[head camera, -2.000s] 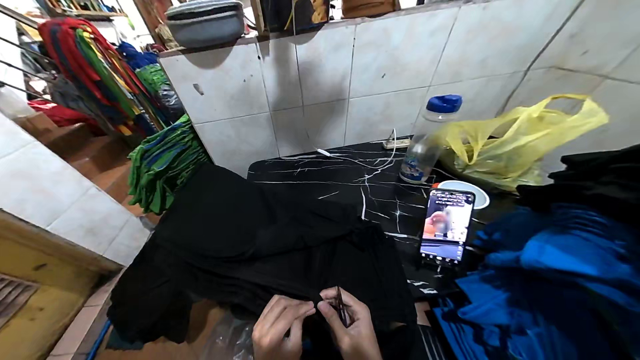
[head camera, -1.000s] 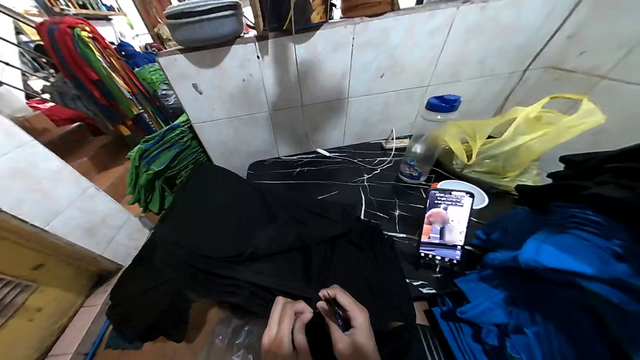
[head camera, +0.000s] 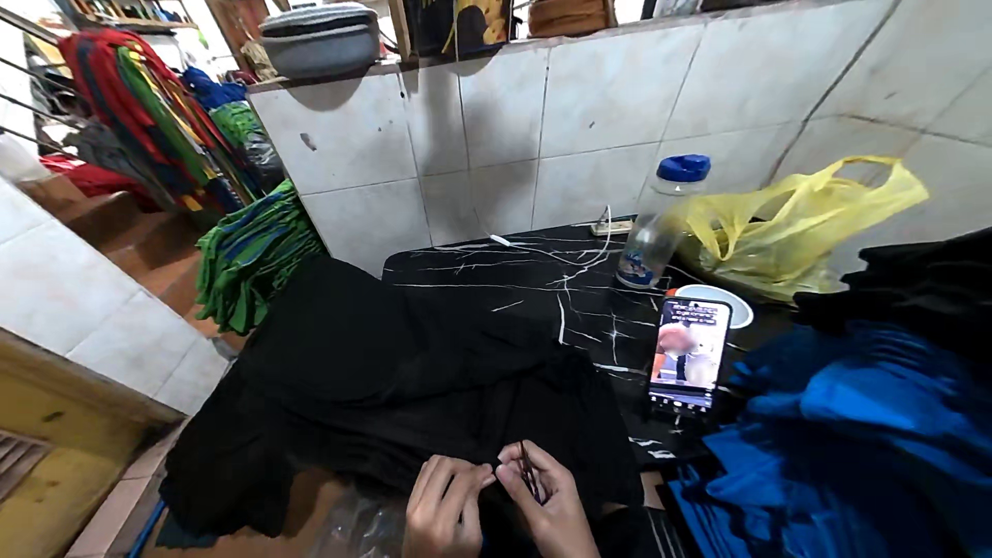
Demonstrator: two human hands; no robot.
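Black fabric [head camera: 465, 372] lies heaped over the near left part of a black table with white veining [head camera: 480, 271]. At its near edge, my left hand [head camera: 448, 504] pinches something with thumb and fingertips, probably the edge of the black cloth; dark cloth against dark cloth makes this hard to tell. Close beside it, fingertips almost touching, my right hand [head camera: 542, 492] holds a small slim dark tool [head camera: 530, 471], perhaps thread snips or tweezers, in its curled fingers.
A lit phone [head camera: 688, 353] leans on a white round dish [head camera: 721, 302]. Behind stand a clear bottle with a blue lid [head camera: 647, 232] and a yellow plastic bag [head camera: 806, 225]. Blue cloth [head camera: 868, 434] is piled at right. Green cloth [head camera: 252, 260] hangs by the steps, left of a tiled wall [head camera: 496, 139].
My hands have shifted slightly at the cloth's near edge. The right hand has turned, so the dark tool shows more plainly than one second ago. The phone's picture has changed.
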